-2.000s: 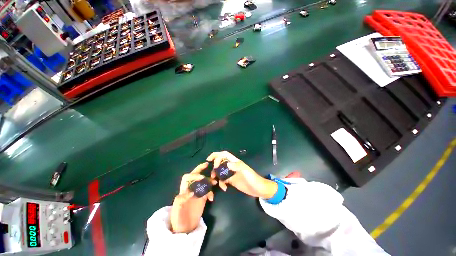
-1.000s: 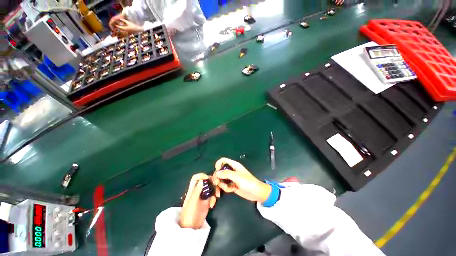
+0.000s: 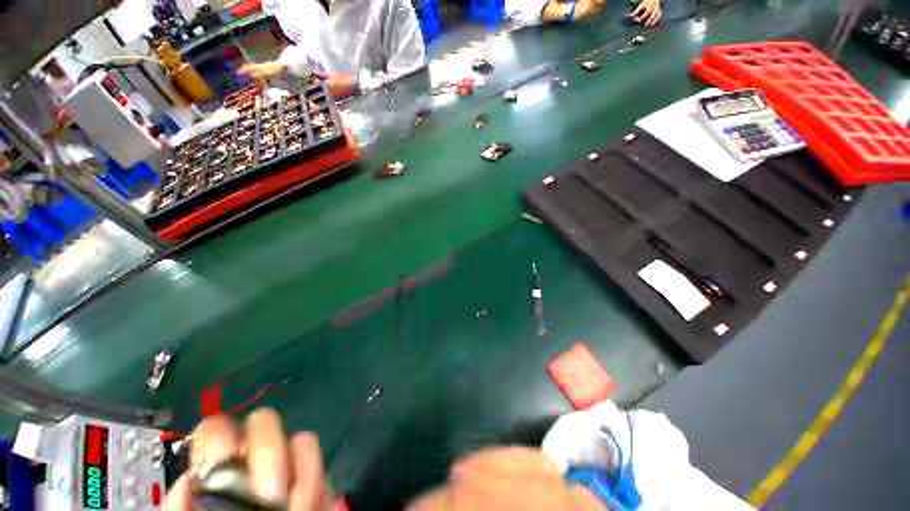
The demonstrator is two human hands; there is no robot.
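My left hand (image 3: 261, 461) is at the bottom left, large, blurred and cut off by the lower edge. Its fingers are curled around a dark, glossy rounded piece (image 3: 227, 481). My right hand (image 3: 504, 483) is at the bottom middle, blurred and cut off; its fingers and anything in them are hidden. A blue wrist band (image 3: 611, 483) is at the right cuff. A slim dark-and-silver tool (image 3: 537, 297) lies on the green mat. A thin lead with a small metal tip (image 3: 372, 397) lies between the hands.
Power supply (image 3: 118, 464) at lower left. Red pad (image 3: 582, 375) by the right sleeve. Black tray (image 3: 688, 225) at right holds a pen and white label; calculator (image 3: 748, 127) and red tray (image 3: 813, 110) behind. Filled tray (image 3: 249, 160) at far left. Units (image 3: 494, 152) on the bench; other workers behind.
Both hands have come apart and moved down and closer to the camera; the left also moved left. The red pad and lead tip are uncovered. The view shifted slightly, showing more of the workers.
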